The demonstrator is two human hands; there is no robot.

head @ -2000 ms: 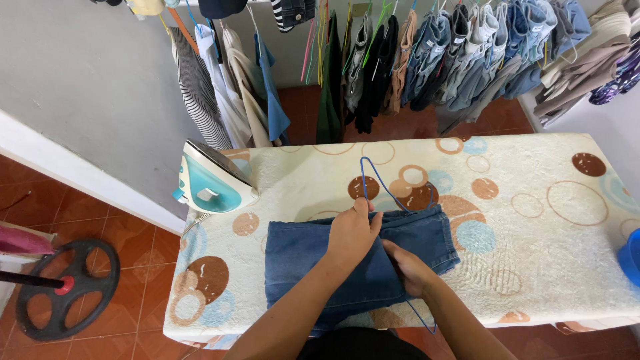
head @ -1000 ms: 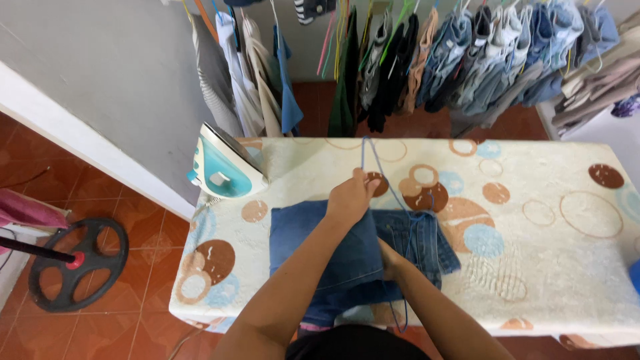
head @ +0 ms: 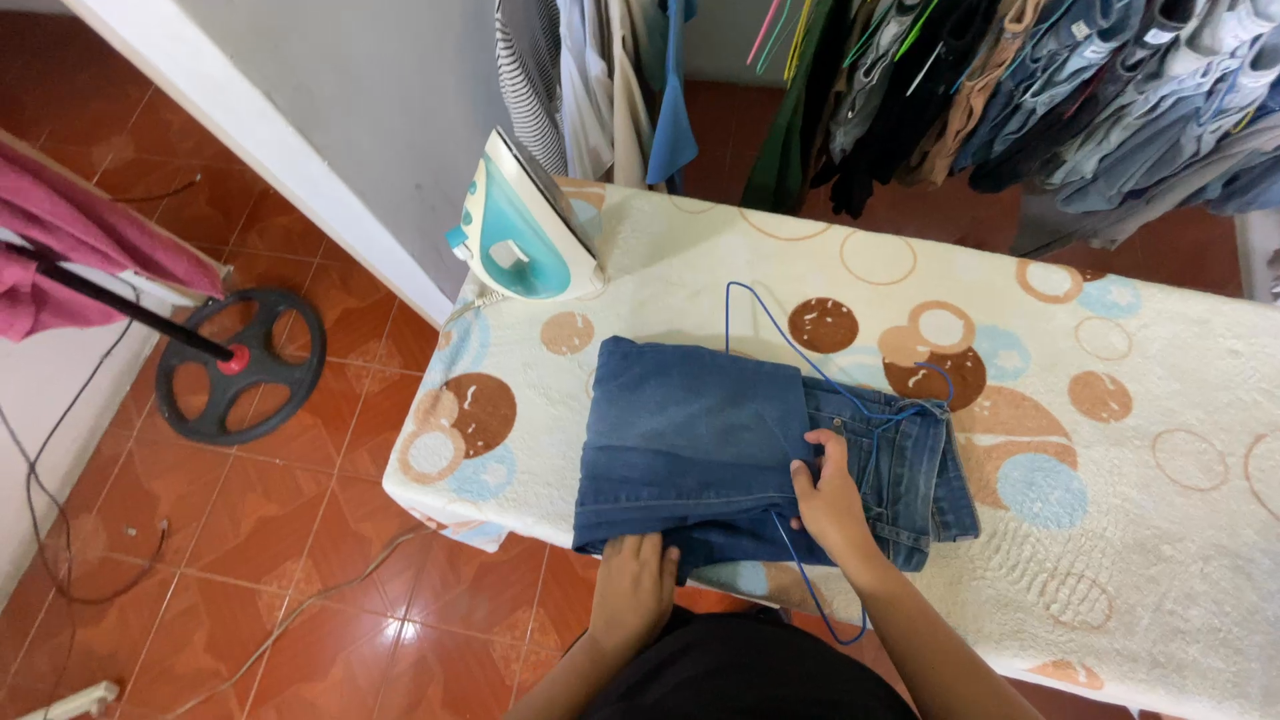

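Folded blue jeans lie on the cloth-covered table, waistband toward the right. A blue wire hanger runs through the fold; its hook rests by the waistband and one end sticks out below the near edge. My left hand has its fingers on the near left edge of the jeans, the fingertips partly hidden at the cloth. My right hand touches the folded leg edge near the pocket, thumb and index finger apart. A teal and white clothes iron stands on its heel at the table's far left corner.
The patterned fleece cover spreads over the table. Behind it hang jeans and other clothes. At left are a black round stand base and a pink cloth. A cable crosses the tiled floor.
My left hand has moved from the upper part of the jeans by the hanger to their near left edge. My right hand now shows on top at the fold. The view has shifted.
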